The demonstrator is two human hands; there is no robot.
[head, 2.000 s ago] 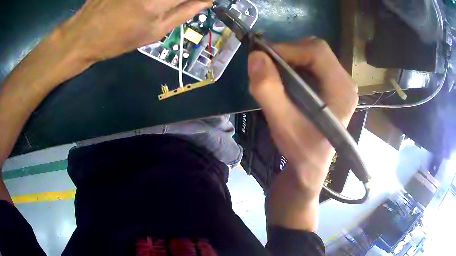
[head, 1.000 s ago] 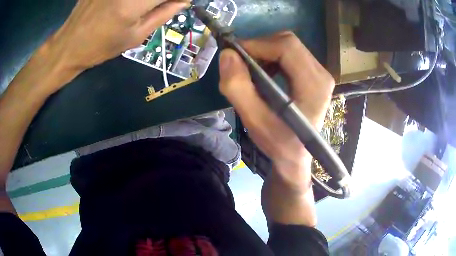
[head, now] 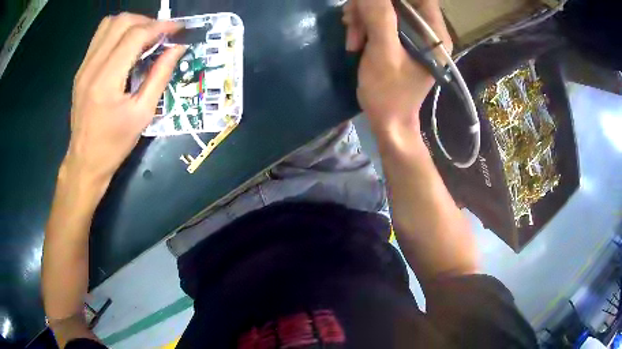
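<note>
The white plastic housing (head: 234, 68) with a green circuit board (head: 187, 85) lies open on the dark green bench mat. My left hand (head: 119, 88) is at its left side, thumb and fingers closing on the housing's upper left part; what the fingertips grip is partly hidden. A gold contact strip (head: 210, 148) sticks out below the housing on a white wire. My right hand (head: 392, 65) holds the dark soldering iron (head: 426, 58) at the top, away from the housing; its tip is not visible.
A black crate (head: 569, 150) full of gold strips with white wires (head: 522, 136) stands right of the bench. The iron's cable (head: 470, 112) loops beside my right wrist. A wooden board (head: 481, 20) is at the top right. A white cable or plug (head: 164, 9) is above the housing.
The right hand with the iron has moved away from the board, up and right in view. The housing appears turned and further left. The left hand now reaches its left side. More of the crate shows.
</note>
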